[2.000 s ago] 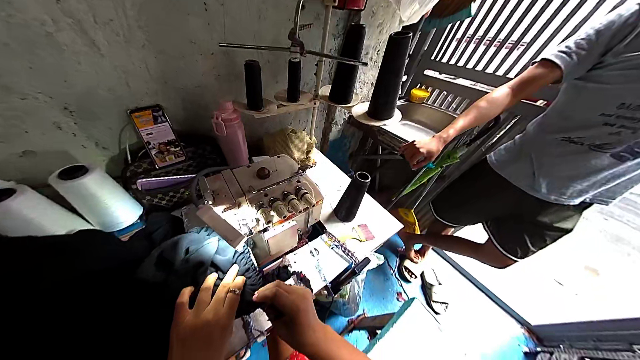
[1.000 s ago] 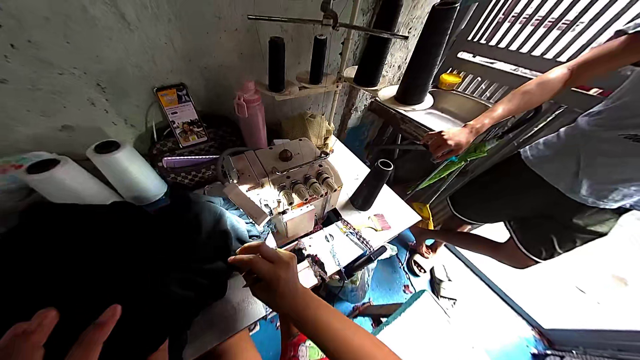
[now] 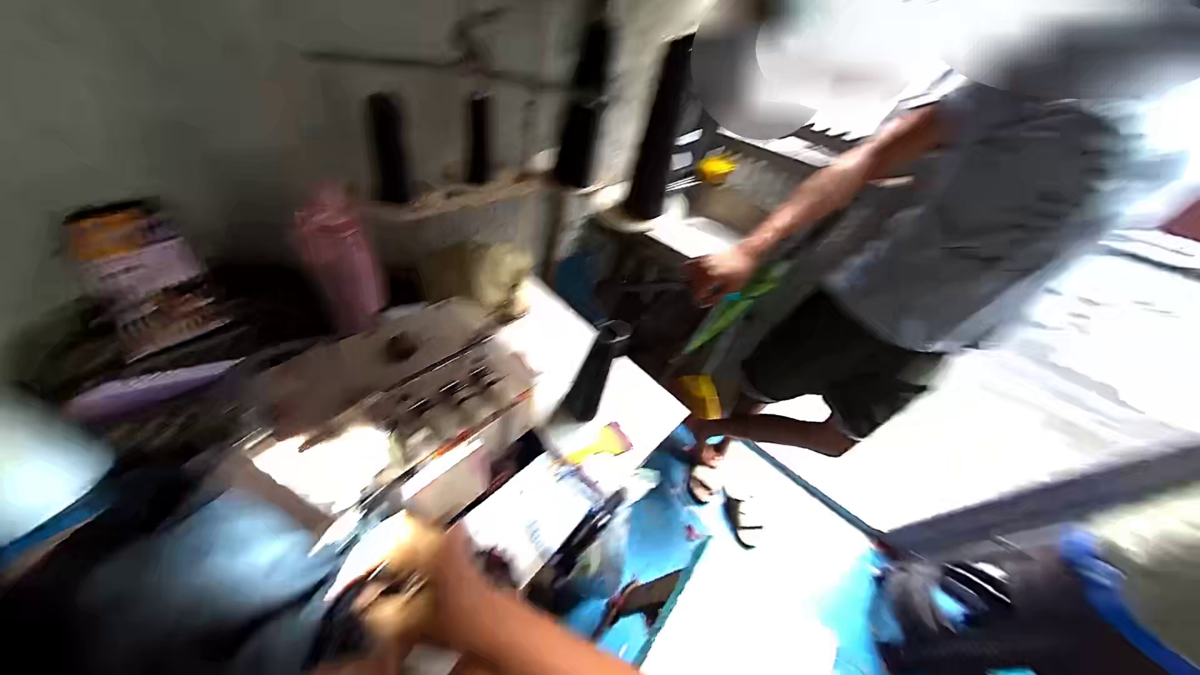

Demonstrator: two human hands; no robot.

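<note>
The view is strongly blurred. My right hand [image 3: 403, 581] is at the front of the overlock sewing machine [image 3: 403, 375], beside dark cloth [image 3: 56, 609] and light blue cloth [image 3: 206, 553]; the blur hides whether its fingers grip the cloth. My left hand does not show. Behind the machine, black thread cones [image 3: 389, 150] stand on a shelf. One more black cone [image 3: 591, 375] stands on the white table [image 3: 647, 403] to the machine's right, next to a small yellow and pink brush [image 3: 605, 442].
At the left are a phone [image 3: 145, 277], a purple object [image 3: 150, 389], a pink bottle [image 3: 339, 258] and a blurred white thread cone [image 3: 42, 469]. A person in a grey shirt [image 3: 1003, 216] stands at the right, one hand [image 3: 722, 274] near green leaves [image 3: 736, 305]. Sandals [image 3: 736, 520] lie on the floor.
My left hand, over the black cloth a second ago, is out of view. The view has swung, with strong blur, and more floor shows at the right.
</note>
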